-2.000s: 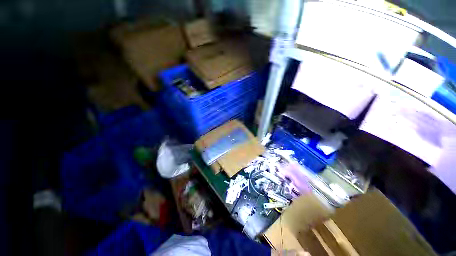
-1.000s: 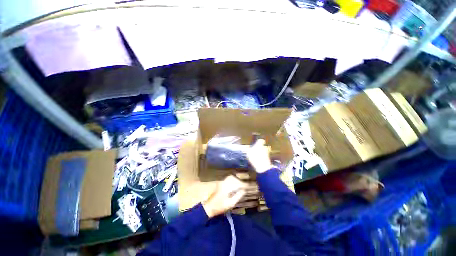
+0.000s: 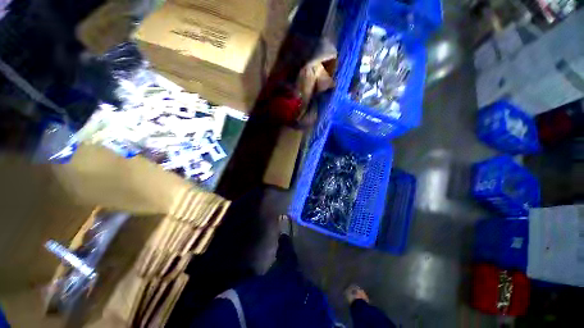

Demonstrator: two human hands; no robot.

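Observation:
The open brown carton (image 3: 121,179) is at the lower left, with a dark piece in shiny clear film (image 3: 105,237) inside and a silvery strip (image 3: 70,258) over it. Layered cardboard edges (image 3: 173,246) show beside it. A small, blurred, skin-toned shape (image 3: 356,293) at the bottom centre looks like my right hand at the end of a dark sleeve; its fingers cannot be made out, nor whether it holds anything. My left hand is not in view.
White pieces (image 3: 170,122) lie heaped on the bench beside closed cartons (image 3: 192,45). A blue crate (image 3: 378,186) holds dark bagged parts; another behind (image 3: 413,83) holds pale pieces. More blue crates (image 3: 506,186) and a red crate (image 3: 483,288) stand across the grey floor.
The view has swung from the left crates, across the bench, to the right-hand crates and floor. Both hands were at the open carton one second ago, the right on the dark bagged piece.

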